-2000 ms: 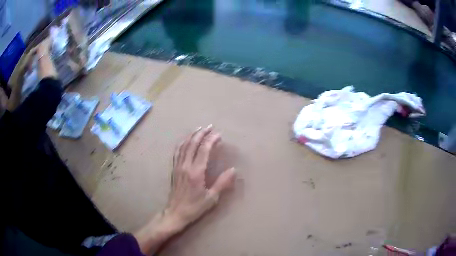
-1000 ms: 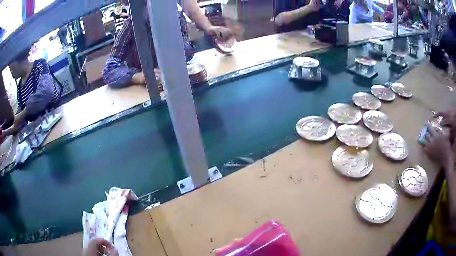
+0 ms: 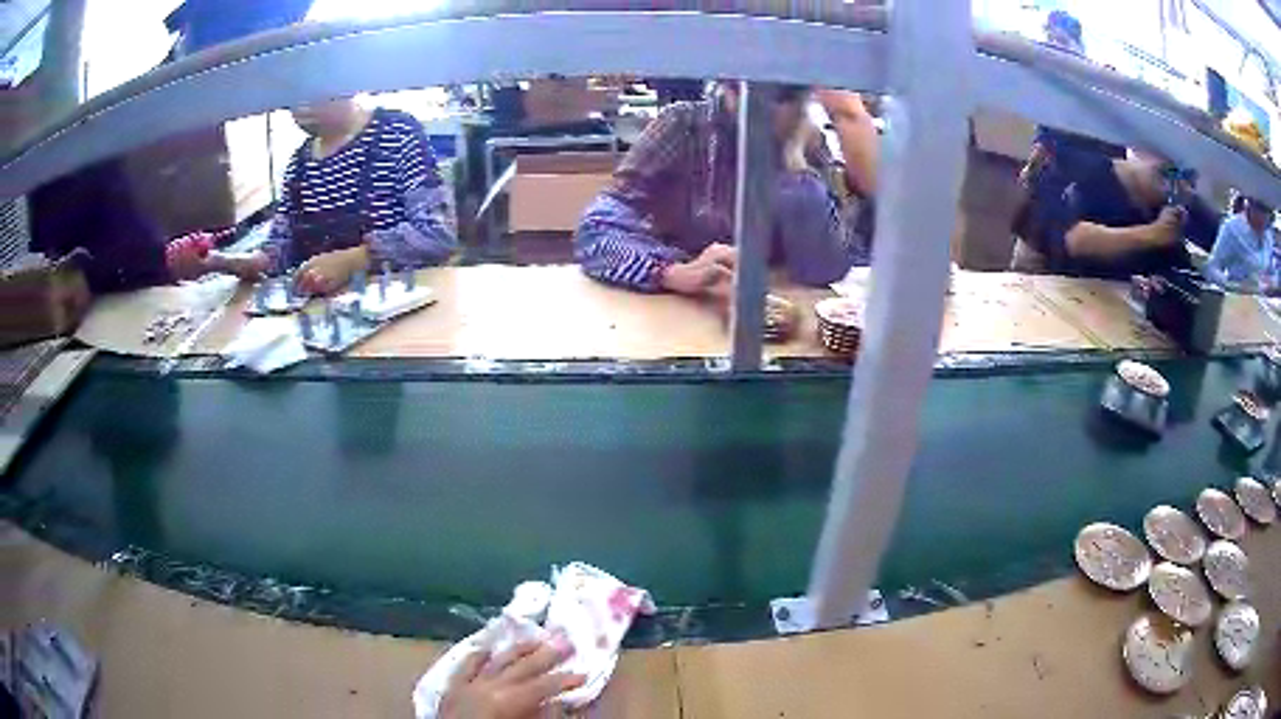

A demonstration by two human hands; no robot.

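A crumpled white rag (image 3: 597, 618) with pink-red spots lies at the near edge of the green belt, partly on the cardboard. My left hand (image 3: 513, 681) is bare, at the bottom edge and partly cut off. It grips the rag from above, with its fingers spread over the cloth. The rag bunches up around the fingers. My right hand is not in view.
A grey upright (image 3: 878, 351) stands at the belt's near edge, right of the rag. Round silvery discs (image 3: 1159, 653) lie at right. Blurred bluish parts (image 3: 49, 671) lie at bottom left. Workers sit across the green belt (image 3: 562, 464). Plates with discs (image 3: 1135, 400) stand on it.
The view has swung up and across the belt. My left hand, earlier open over the cardboard, is now on the rag. The pink bottle seen a second ago is out of view.
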